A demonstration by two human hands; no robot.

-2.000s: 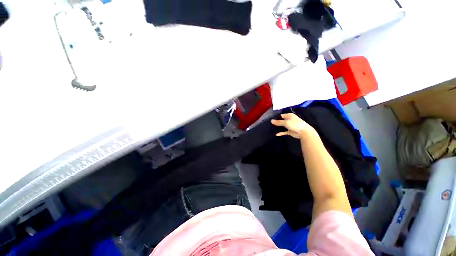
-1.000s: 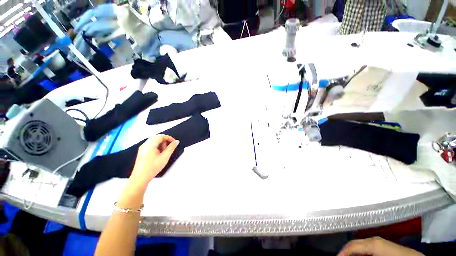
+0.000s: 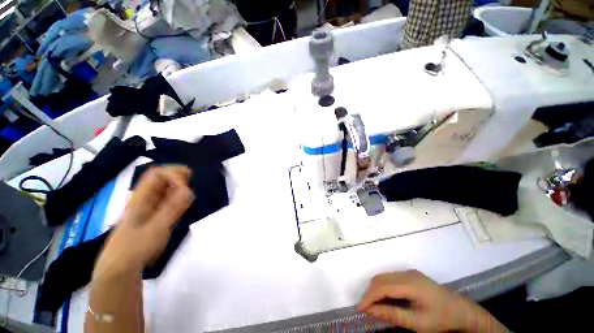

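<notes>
My left hand [image 3: 156,201], blurred, is at the left of the table with thumb and fingers pinched on a black cut piece [image 3: 207,185]; the fingertips' grip is partly unclear. More black pieces [image 3: 91,179] lie around and under it. My right hand [image 3: 407,302] is at the table's front edge, fingers loosely bent, with no cloth visible in it. The white sewing machine [image 3: 397,84] stands right of centre. Its presser foot area [image 3: 371,198] has no cloth under it. A flat black piece [image 3: 452,185] lies just right of the needle, below the machine arm.
A grey box-like unit [image 3: 23,227] stands at the left edge. Black scraps [image 3: 146,97] lie at the back left. Small metal and red tools [image 3: 560,185] lie on pale cloth at the right. A measuring strip [image 3: 482,286] runs along the front edge. Fabric piles [image 3: 176,49] are behind.
The view turned from the lap to the table, then closer to the machine. The black pieces under my left hand have shifted and bunched. My right hand has risen to the table's edge.
</notes>
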